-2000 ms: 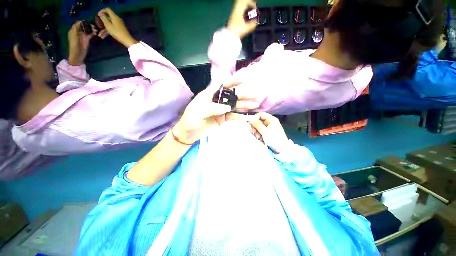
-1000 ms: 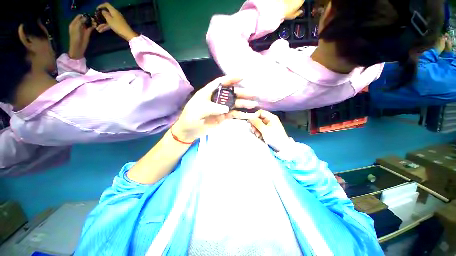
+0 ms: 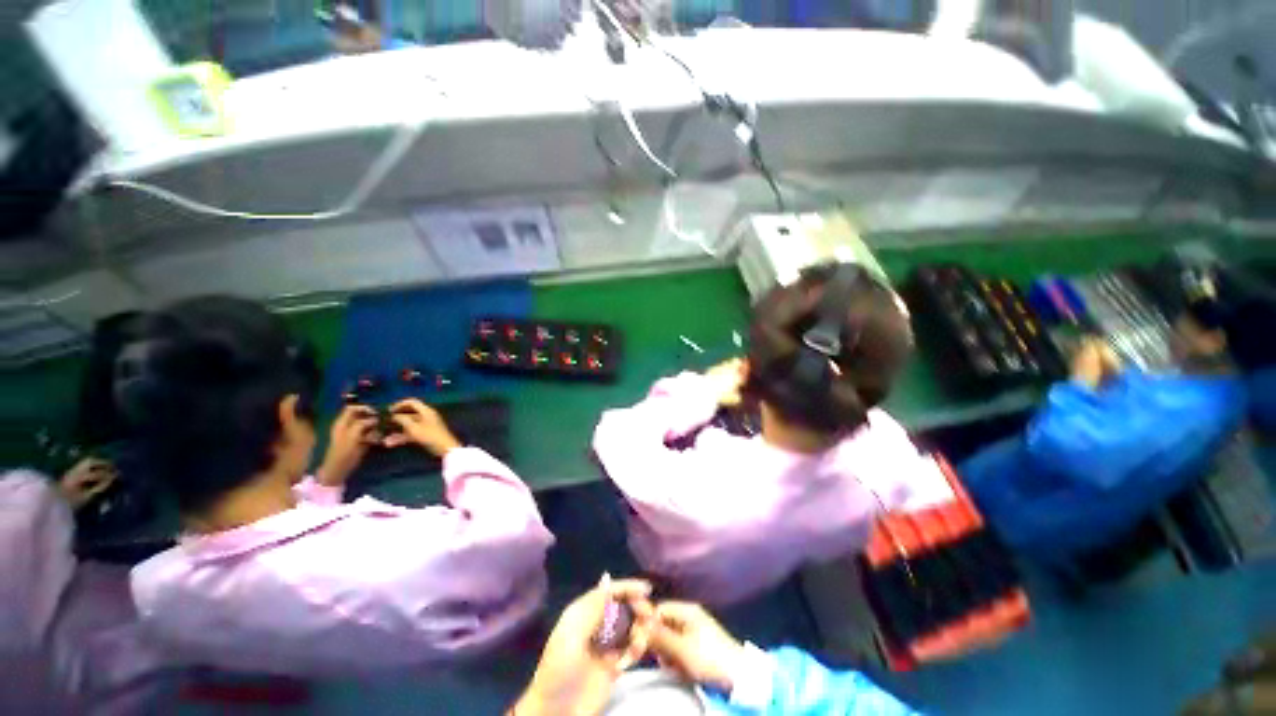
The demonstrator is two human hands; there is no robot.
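Observation:
A small dark round watch body (image 3: 613, 624) with a faint pinkish display is held at the bottom centre of the view. My left hand (image 3: 571, 660) grips it between thumb and fingers. My right hand (image 3: 689, 642) is close beside it, fingers bent together near the watch's right side. Blur hides whether the right fingers touch the watch or hold anything. Both forearms are mostly cut off by the lower edge.
Workers in pink smocks (image 3: 350, 574) sit ahead at a green bench (image 3: 658, 329). A worker in blue (image 3: 1119, 434) sits at the right. A black tray (image 3: 543, 350) of small parts lies on the bench. Red-edged black trays (image 3: 945, 574) stand right of my hands. A white shelf (image 3: 462, 126) spans above.
The view has tilted up, showing the bench and shelf. My hands now appear lower and nearer each other. The neighbouring worker's raised arm has come down to the bench.

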